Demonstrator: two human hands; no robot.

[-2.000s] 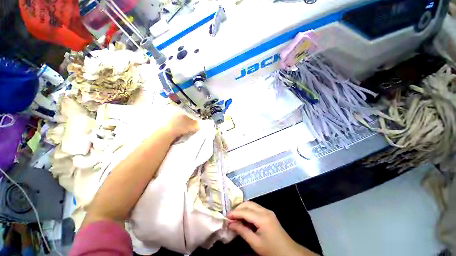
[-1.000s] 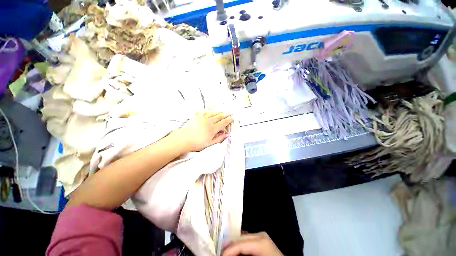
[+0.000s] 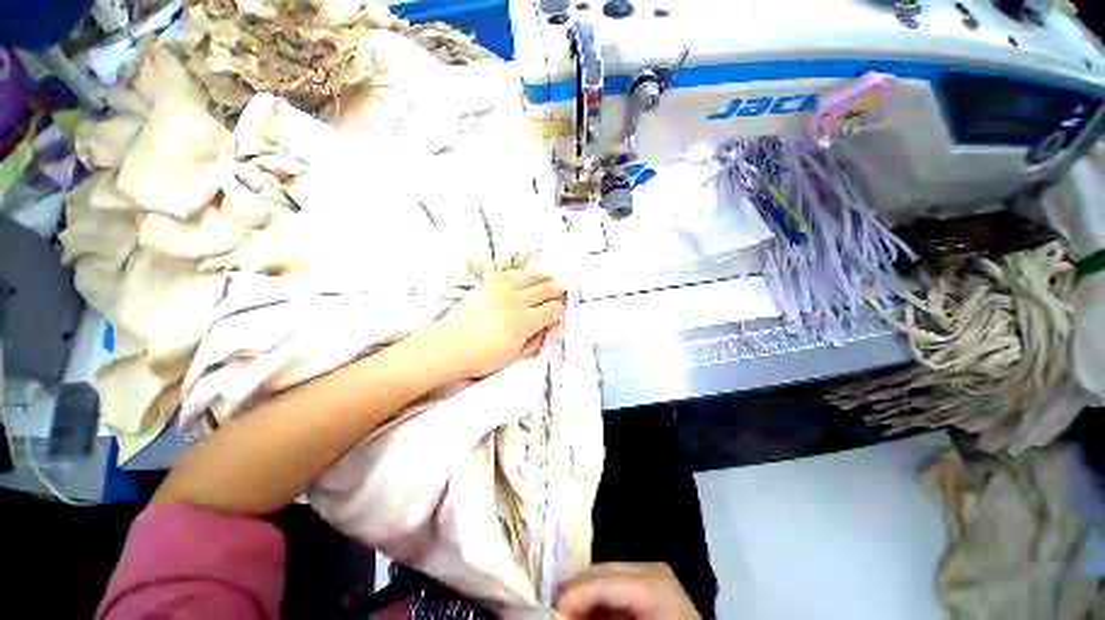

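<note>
A large cream and pinkish garment piece lies left of the needle and spills over the table's front edge. A narrow pale lilac strip runs along its right edge, from near the presser foot down to my right hand. My left hand rests on the cloth below the foot, fingers bent, gripping the cloth near its edge. My right hand is cut off by the bottom rim and pinches the lower end of the edge and strip; its fingertips are partly hidden.
The white sewing machine stands behind, with a pink clip on it. A lilac strip bundle hangs beside the head. Beige-grey strands lie far right. Tan ruffled pieces are heaped back left. A ruler scale marks the table front.
My left hand has moved from beside the foot down onto the cloth below it. My right hand has moved lower, and the edge now runs straighter between both hands. The view has shifted too.
</note>
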